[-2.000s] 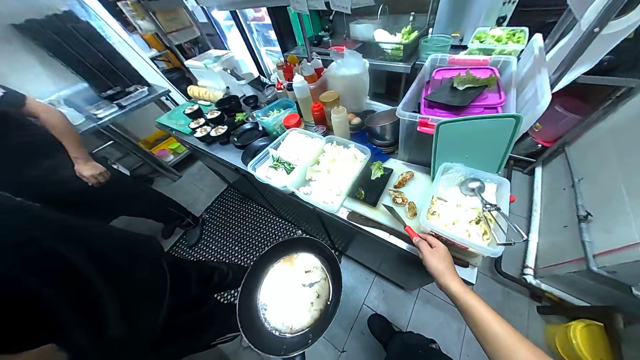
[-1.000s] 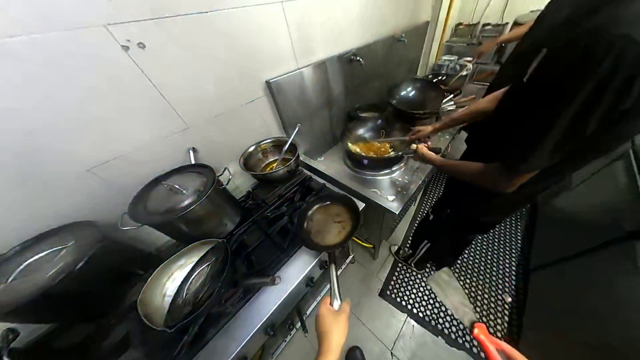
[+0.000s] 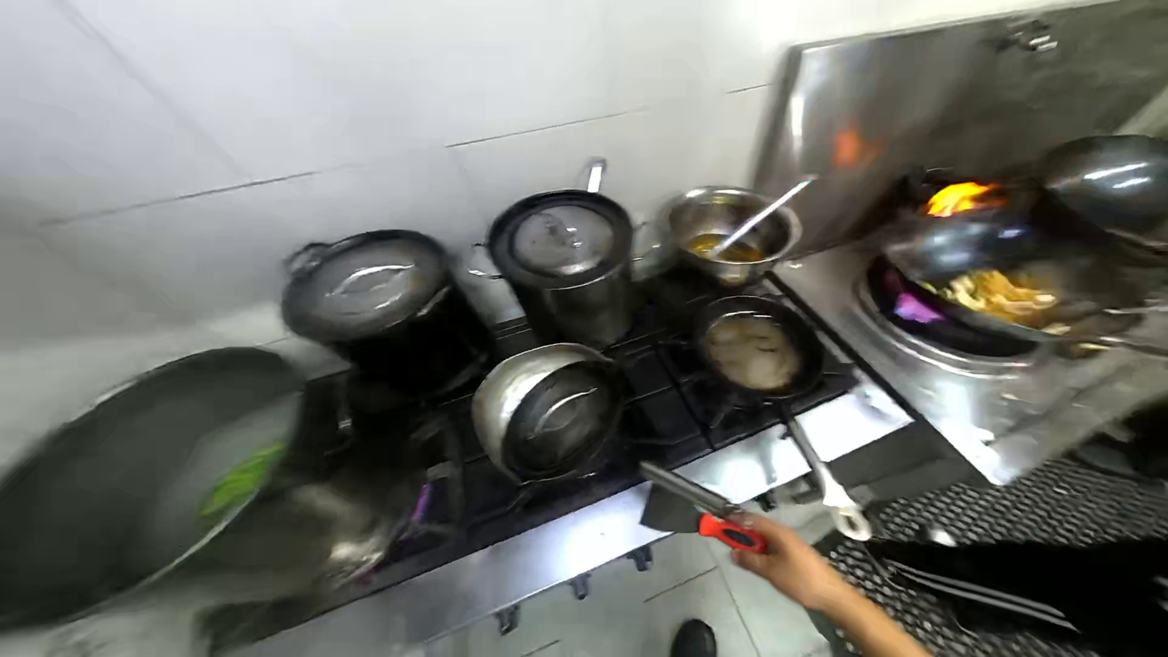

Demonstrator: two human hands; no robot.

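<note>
My right hand [image 3: 776, 557] is closed around the red handle of a flat metal turner [image 3: 671, 511], its blade over the stove's front edge. The bare end of a long pan handle [image 3: 689, 488] lies at its fingertips; whether they touch it I cannot tell. That handle points toward a metal pan [image 3: 497, 406] with a dark lid tilted inside it. On the right burner rests a black frying pan [image 3: 753, 351] holding cloudy liquid, its metal handle pointing toward me. My left hand is out of view.
Two lidded stockpots [image 3: 370, 287] [image 3: 566, 246] stand at the back, beside a steel bowl [image 3: 730, 214] with a utensil. At right, a wok [image 3: 967, 265] of food sits near an open flame [image 3: 958, 198]. A large wok [image 3: 109, 456] with greens is at left. A person's dark-clothed leg [image 3: 1022, 575] shows lower right.
My left hand has let go of the frying pan's handle and left the view. The turner in my right hand has moved over to the stove's front edge. The view has swung left.
</note>
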